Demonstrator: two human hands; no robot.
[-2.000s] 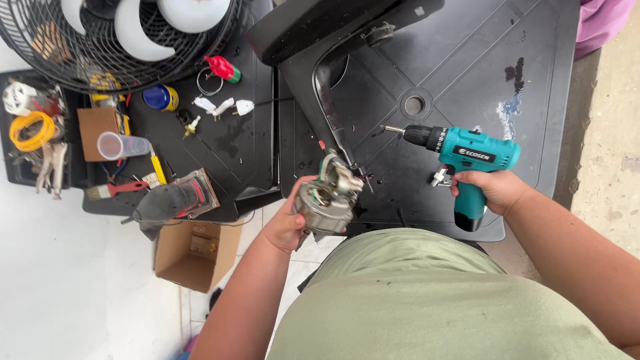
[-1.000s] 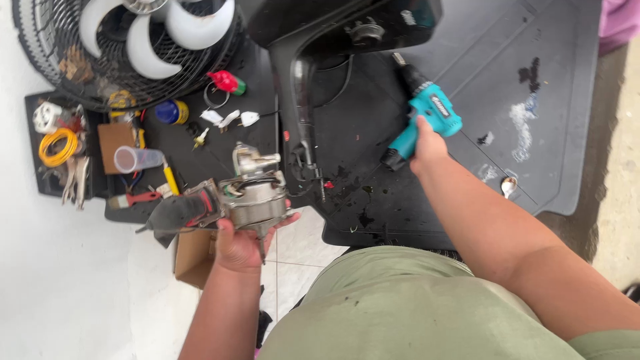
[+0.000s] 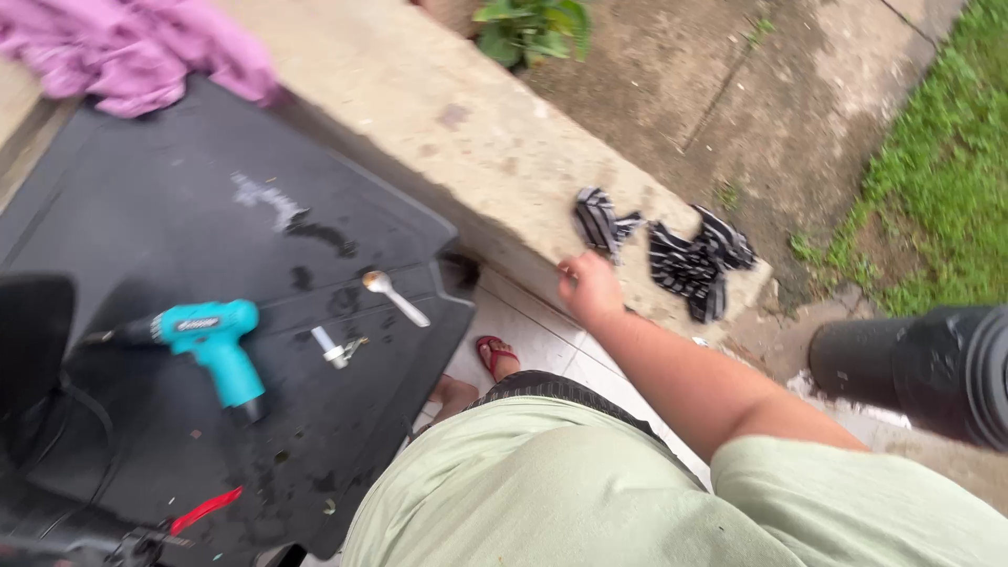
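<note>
My right hand [image 3: 591, 290] is over the edge of a concrete ledge, fingers curled, close to a striped black-and-white cloth [image 3: 602, 220]; whether it touches the cloth or holds something small is unclear. A second piece of striped cloth [image 3: 693, 264] lies just right of it. On the black plastic table a teal cordless drill [image 3: 206, 335] rests on its side, bit pointing left. A white plastic spoon [image 3: 396, 299] with brown residue and a small white plastic piece [image 3: 331, 348] lie right of the drill. My left hand is out of view.
The concrete ledge [image 3: 441, 134] runs along the table [image 3: 181, 197]. A pink cloth [image 3: 134, 47] covers the table's far corner. A dark cylindrical bin [image 3: 890, 378] stands at right. A red-handled tool [image 3: 206, 508] and black fan parts [image 3: 47, 472] are at lower left.
My right hand has let go of the drill, now lying on the table, and has moved to the ledge. My left hand and its metal motor have left the view, which has swung far right.
</note>
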